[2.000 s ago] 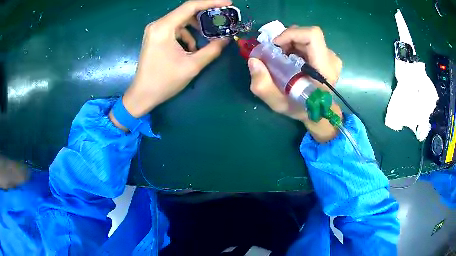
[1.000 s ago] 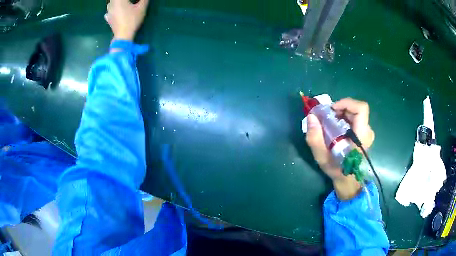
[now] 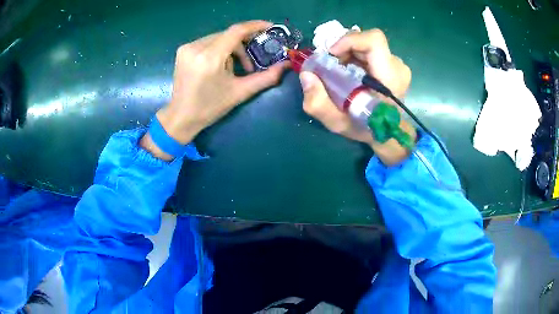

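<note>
My left hand (image 3: pixel 211 83) holds a black watch housing (image 3: pixel 268 46) with a silver rim between thumb and fingers, at the top centre. My right hand (image 3: pixel 355 92) grips a clear pinkish dispensing syringe (image 3: pixel 334 78). Its red hub (image 3: pixel 298 59) and needle tip are at the housing's right side; whether the tip touches cannot be told. A green cap (image 3: pixel 386 122) is on the syringe's rear, with a clear hose (image 3: pixel 427 165) and a black cable (image 3: pixel 401 105). A crumpled white wipe (image 3: pixel 331 35) is by my right fingers.
At the right, a white cloth (image 3: pixel 507 119) lies on the green bench (image 3: pixel 276 159) with a small dark unit (image 3: pixel 495 57) on it. A black controller (image 3: pixel 544 135) with a red light is at the far right edge. A dark object (image 3: pixel 8 101) is at the left edge.
My left hand has come back from the upper left and now shows the housing. My right hand has moved up and left, bringing the syringe tip to the housing. The view has shifted.
</note>
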